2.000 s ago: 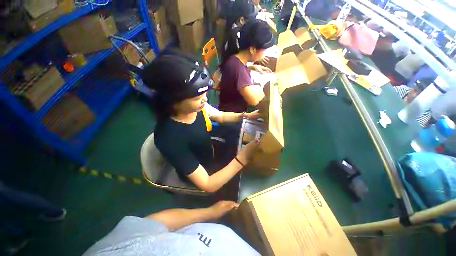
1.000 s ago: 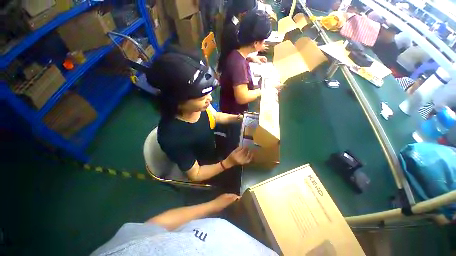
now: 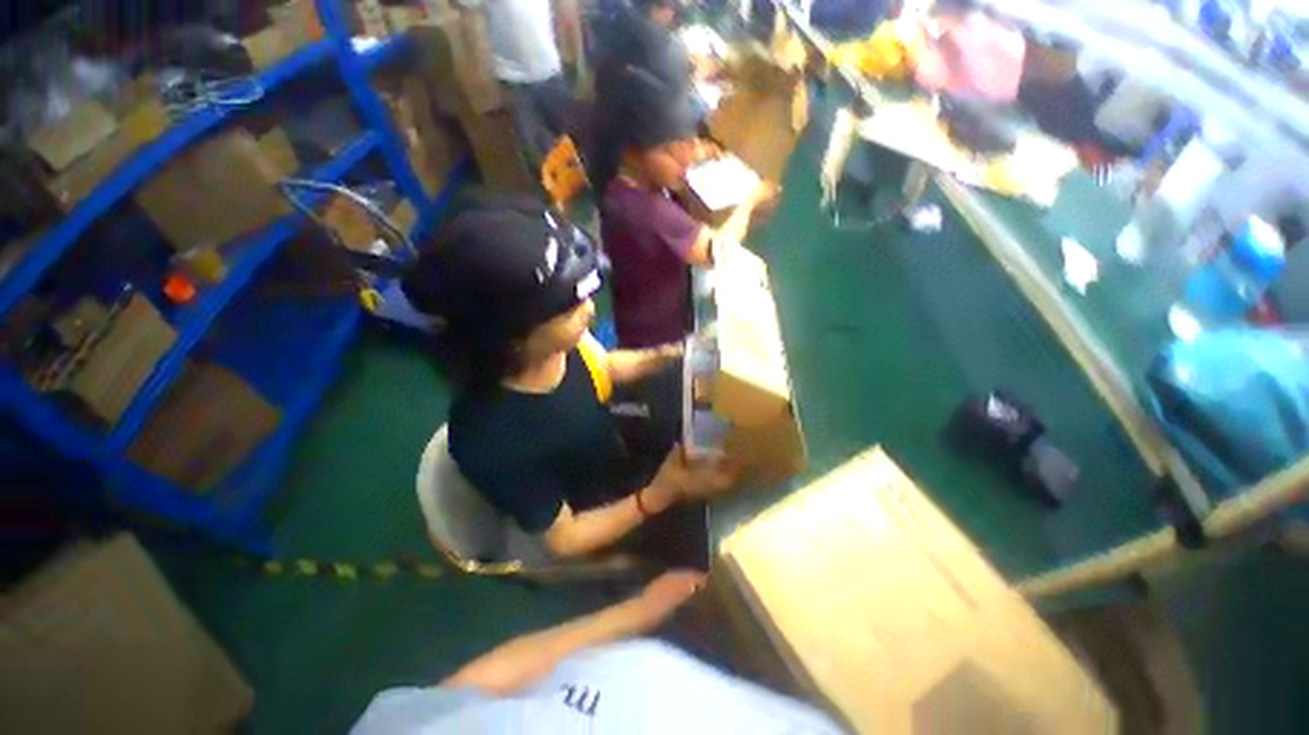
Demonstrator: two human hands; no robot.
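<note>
A closed product carton (image 3: 919, 603) lies at the lower right, over the near end of the green bench, and is cut off by the bottom edge. Its printed top is blurred. My left hand (image 3: 678, 592) is at the carton's far left corner and holds its side; the fingertips are hidden. My right hand is not in view. My grey sleeve and shirt show at the bottom.
A seated person in a black cap (image 3: 495, 280) handles an open carton (image 3: 754, 366) just beyond. Another person sits farther back. A black device (image 3: 1012, 438) lies on the green bench (image 3: 890, 345). Blue racks (image 3: 309, 338) stand left; a carton (image 3: 115, 646) is lower left.
The view has shifted, and a carton now shows at the lower left. The seated person's open carton has shifted slightly. My left hand remains at the near carton's corner.
</note>
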